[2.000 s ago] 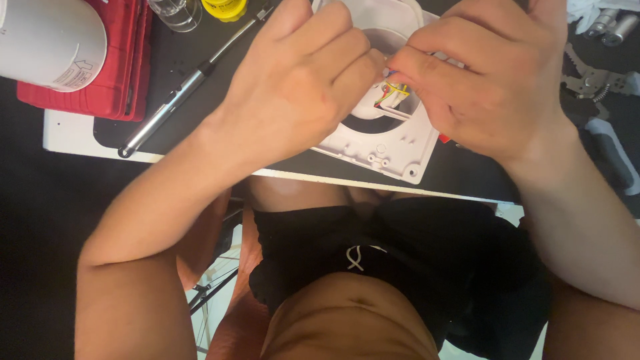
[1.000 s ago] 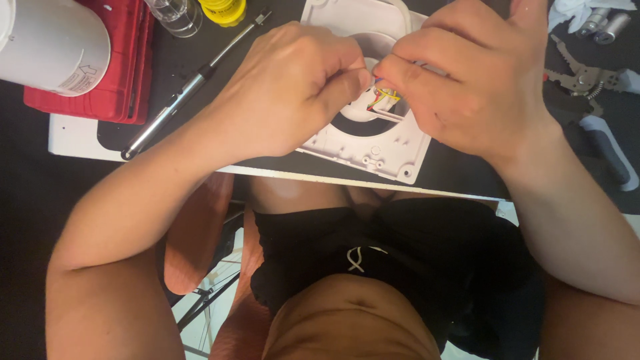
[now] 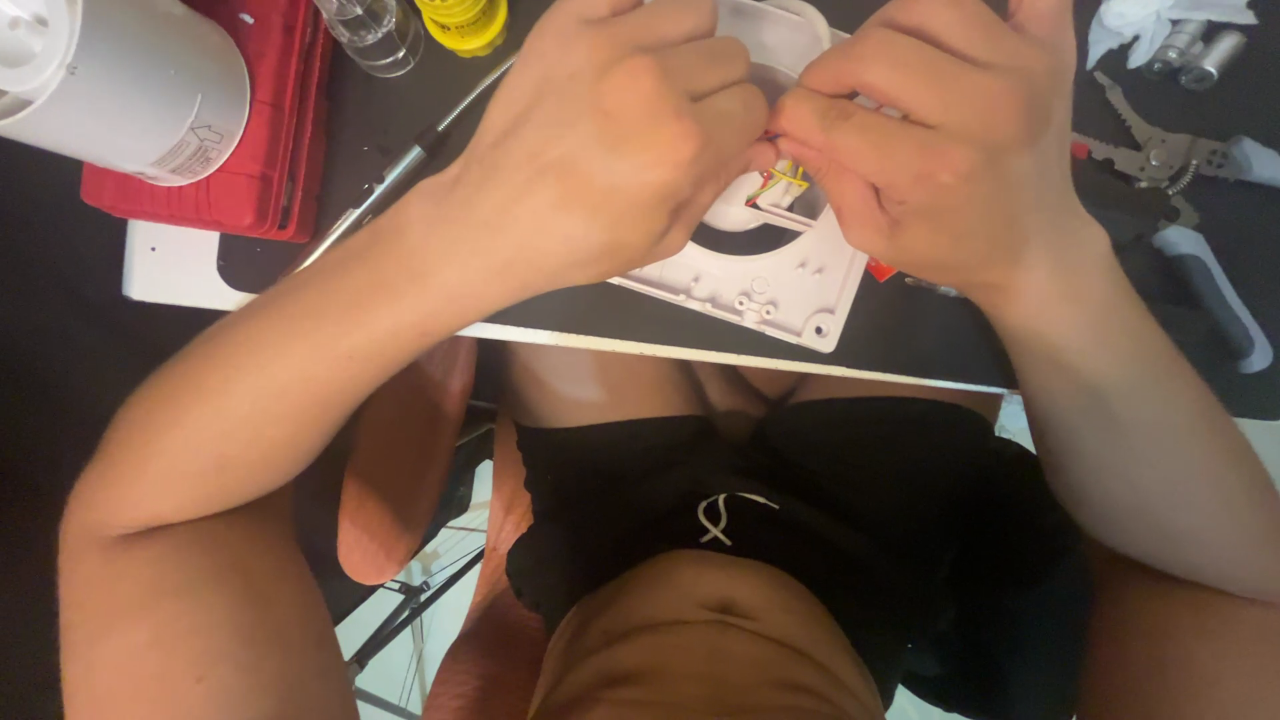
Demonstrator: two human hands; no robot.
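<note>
A white plastic housing (image 3: 700, 300) with a round opening lies at the table's front edge. Thin yellow, red and green wires (image 3: 785, 180) show inside it, beside a small white part. My left hand (image 3: 620, 150) and my right hand (image 3: 930, 150) meet above the opening, their fingertips pinched together at the wires. The fingers hide most of what they grip, which seems to be the wire ends. My right hand's lower edge is near a small red piece (image 3: 880, 269) beside the housing.
A white cylindrical device (image 3: 150, 95) stands on a red case (image 3: 285, 130) at the left. A clear glass (image 3: 375, 35), a yellow container (image 3: 465, 22) and a metal rod tool (image 3: 395, 170) are nearby. Wire strippers (image 3: 1160, 160), metal cylinders (image 3: 1212, 60) and white crumpled material (image 3: 1135, 25) lie right.
Both hands stay together above the housing, with small shifts of the fingers at the wires. Nothing has plainly been let go or picked up.
</note>
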